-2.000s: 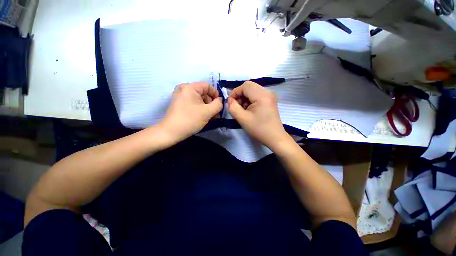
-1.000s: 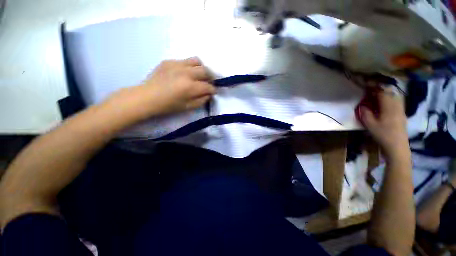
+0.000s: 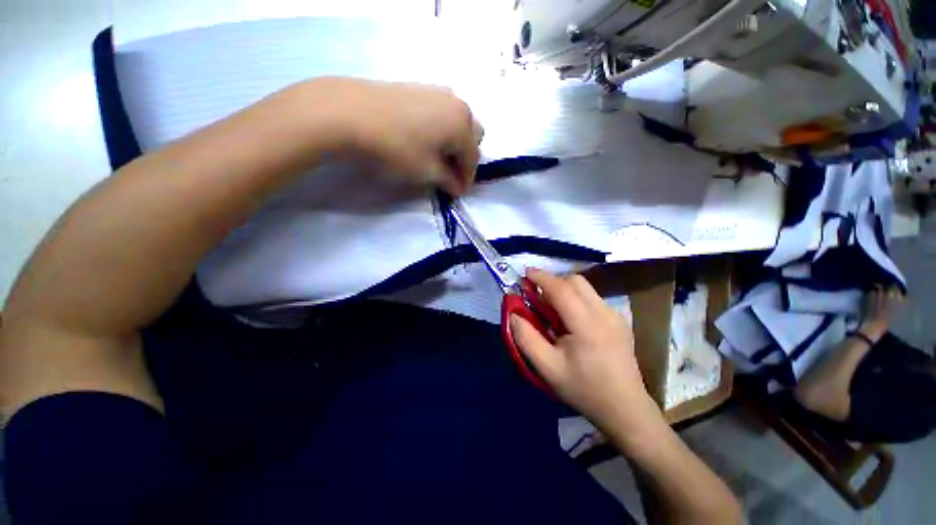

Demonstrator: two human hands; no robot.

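The garment front panel (image 3: 246,77) lies pale side up on the machine table, with a curved navy seam allowance (image 3: 411,269) across its near part. My left hand (image 3: 441,138) pinches the navy strip (image 3: 445,210) at the pocket place; its fingertips are partly hidden. My right hand (image 3: 585,344) holds the red-handled scissors (image 3: 479,241) near the table's front edge. The blades point up and left, with their tips at the navy strip just below my left fingers. Whether the tips are in the cloth I cannot tell. Another short navy strip (image 3: 518,166) lies right of my left hand.
The sewing machine head (image 3: 739,92) stands at the upper right. A wooden scrap tray (image 3: 652,344) is below the table edge. At the right are pale and navy cut pieces (image 3: 780,318) and another person's arm (image 3: 836,374) beside them.
My right hand took the scissors from the table's right side and brought them to the pocket place. My left arm reaches further over the panel. The view has shifted.
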